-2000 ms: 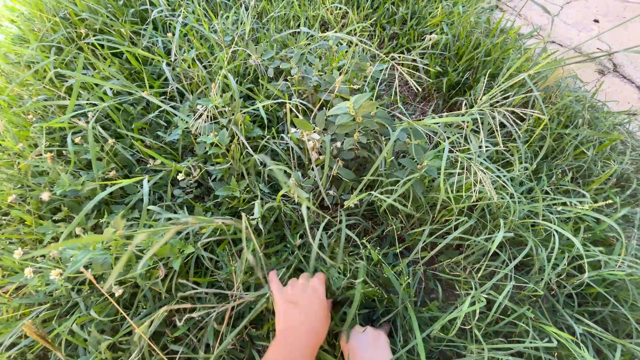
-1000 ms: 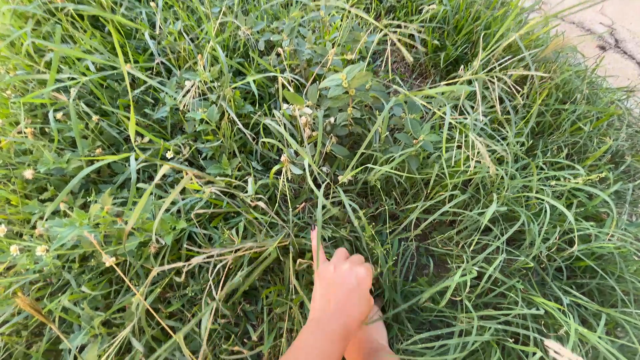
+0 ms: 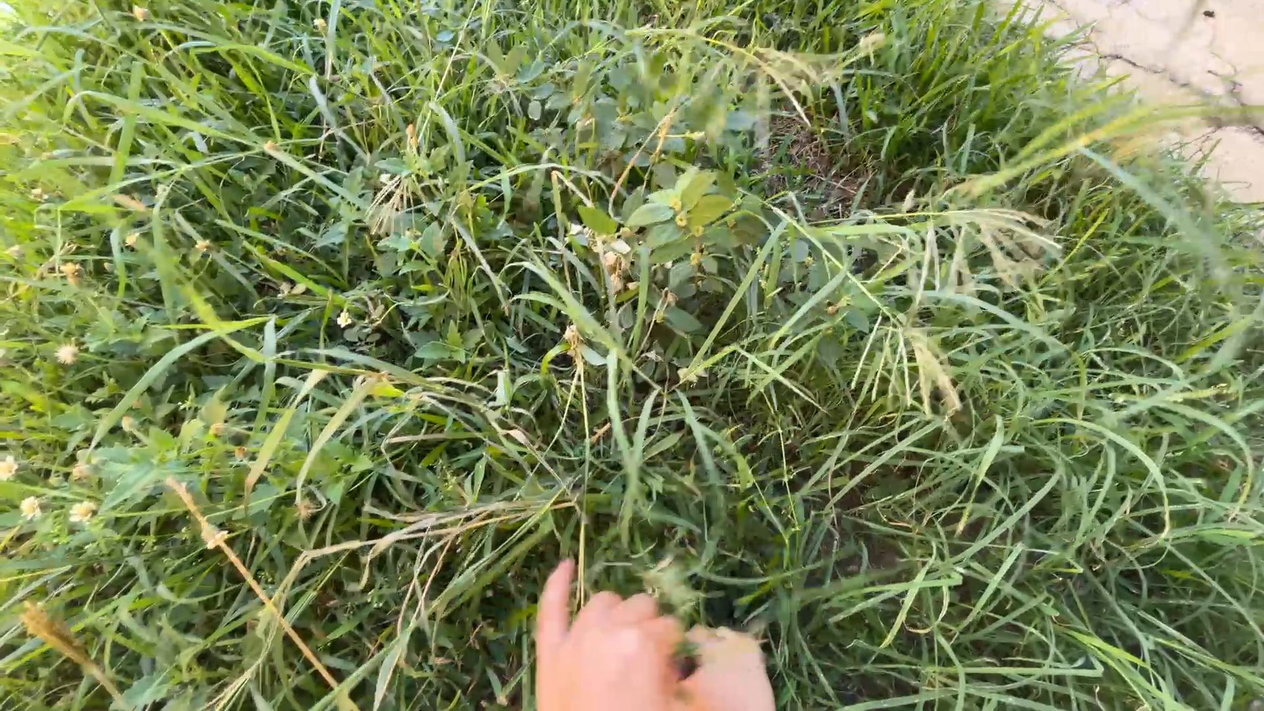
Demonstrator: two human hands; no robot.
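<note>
At the bottom centre of the head view, my left hand (image 3: pixel 604 652) is low over the grass, its outermost finger raised and the others curled. A thin pale stem (image 3: pixel 583 548) rises just beyond its fingers. Close against it on the right is my right hand (image 3: pixel 729 671), blurred and partly cut off by the lower edge. A bit of green shows between the two hands; whether either one grips it cannot be told. Long green grass blades (image 3: pixel 632 474) surround the hands. Farther up stands a broad-leaved weed (image 3: pixel 681 212) with dry, pale flower heads below its leaves.
Dense grass spreads on both sides. Small pale flowers (image 3: pixel 83 512) and a dry brown stem (image 3: pixel 252 583) are at the left. Grass seed heads (image 3: pixel 928 370) lean in at the right of centre. A cracked pale paved surface (image 3: pixel 1175 59) borders the grass at the upper right.
One second ago my hands were overlapped, reaching farther up into the grass; now they are lower and side by side. Some grass blades at the upper right are blurred by movement.
</note>
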